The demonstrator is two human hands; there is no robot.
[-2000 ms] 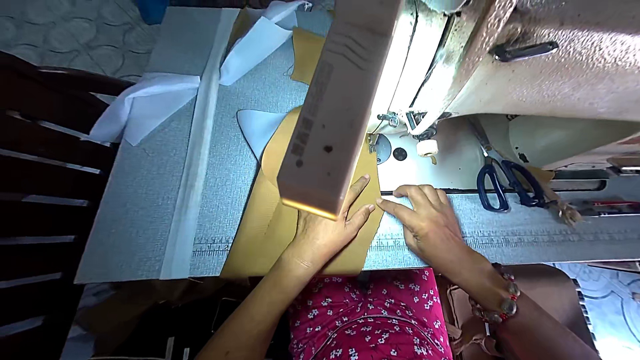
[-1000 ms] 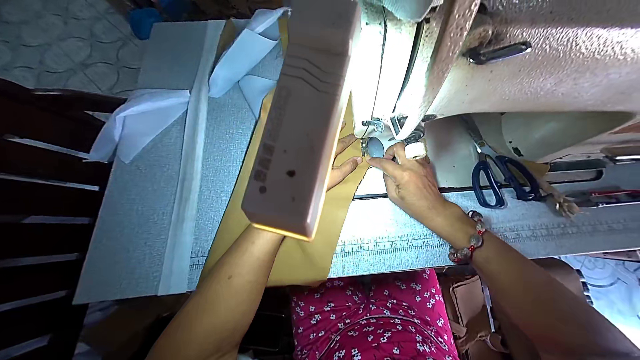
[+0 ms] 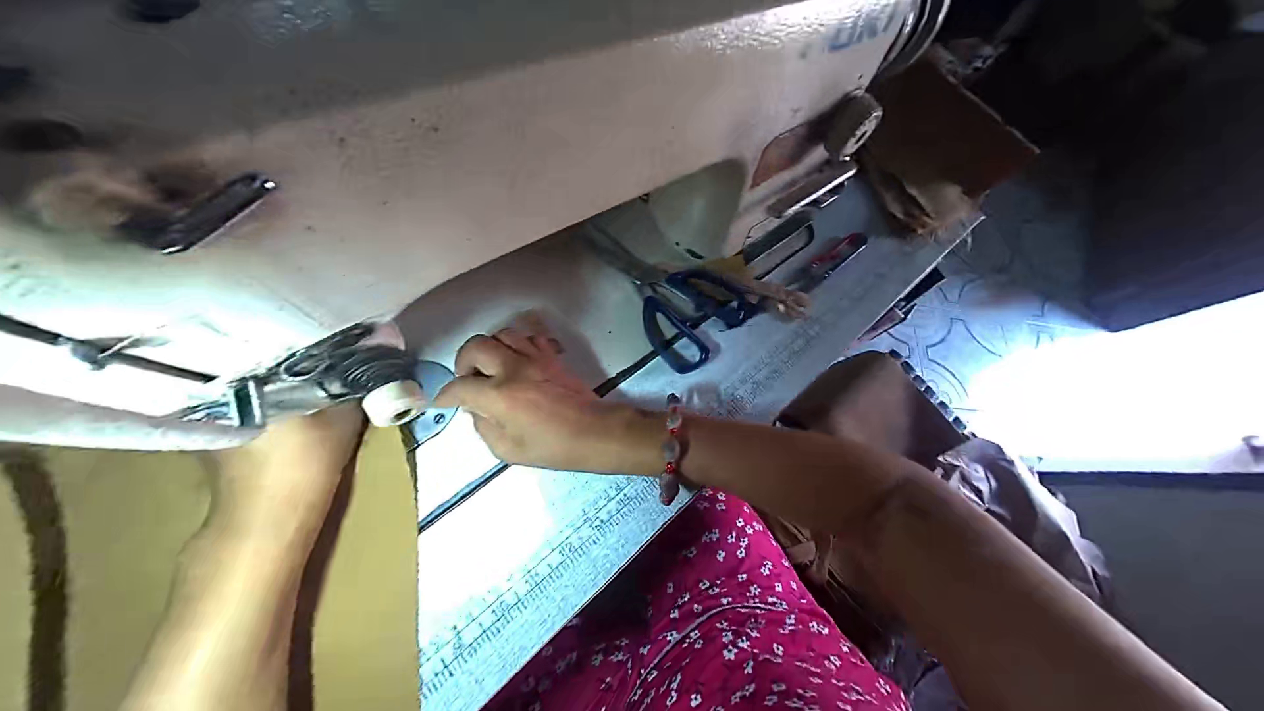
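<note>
A sewing machine (image 3: 474, 168) fills the upper part of the view, with its needle and presser foot area at the left. My right hand (image 3: 523, 395), a beaded bracelet at its wrist, has curled fingers beside the metal needle plate (image 3: 433, 405) and the white knob (image 3: 394, 403). Whether the fingertips pinch anything is too small to tell. My left hand (image 3: 306, 444) lies over the tan fabric (image 3: 370, 583), its fingers hidden behind the machine's needle parts.
Blue-handled scissors (image 3: 681, 331) lie on the machine bed to the right. Near them are a red-handled tool (image 3: 837, 255) and a frayed brush-like thing (image 3: 780, 294). A printed ruler scale (image 3: 553, 563) runs along the table's front edge.
The view has swung far to the right and closer to the machine. From two seconds ago to one second ago, both hands moved up to the needle area.
</note>
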